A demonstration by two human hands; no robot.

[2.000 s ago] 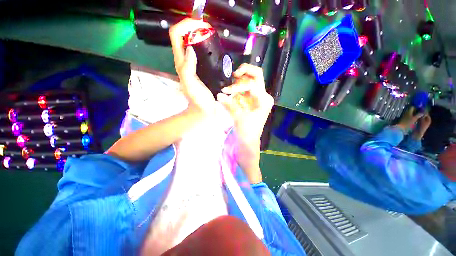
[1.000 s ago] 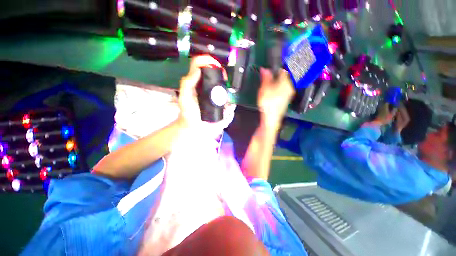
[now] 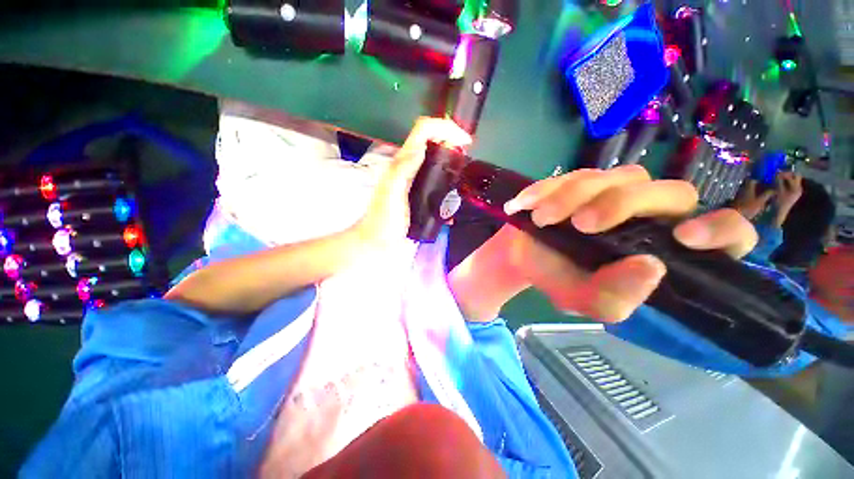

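My left hand (image 3: pixel 398 182) holds a black light-up unit (image 3: pixel 429 195) upright above my lap, its pale round spot facing right. My right hand (image 3: pixel 599 234) grips a long thick black electric screwdriver (image 3: pixel 721 299), its cord leaving the back end at the right edge. The front end of the screwdriver points left and meets the upper right side of the unit. The bit and any screw cannot be made out. The blue screw tray (image 3: pixel 625 70) with its grey speckled heap of screws (image 3: pixel 604 79) lies on the bench at the upper right.
Black units (image 3: pixel 393 33) lie along the top of the green bench (image 3: pixel 187 56). More units (image 3: pixel 721 154) lie beyond the blue tray. A side tray of glowing units (image 3: pixel 94 243) is at the lower left. A co-worker in blue is at the right. A grey vented box (image 3: pixel 655 412) is at the lower right.
My right hand was at the unit, then out by the blue tray. It now grips the large screwdriver, with its front end against the unit. My left hand still holds the unit.
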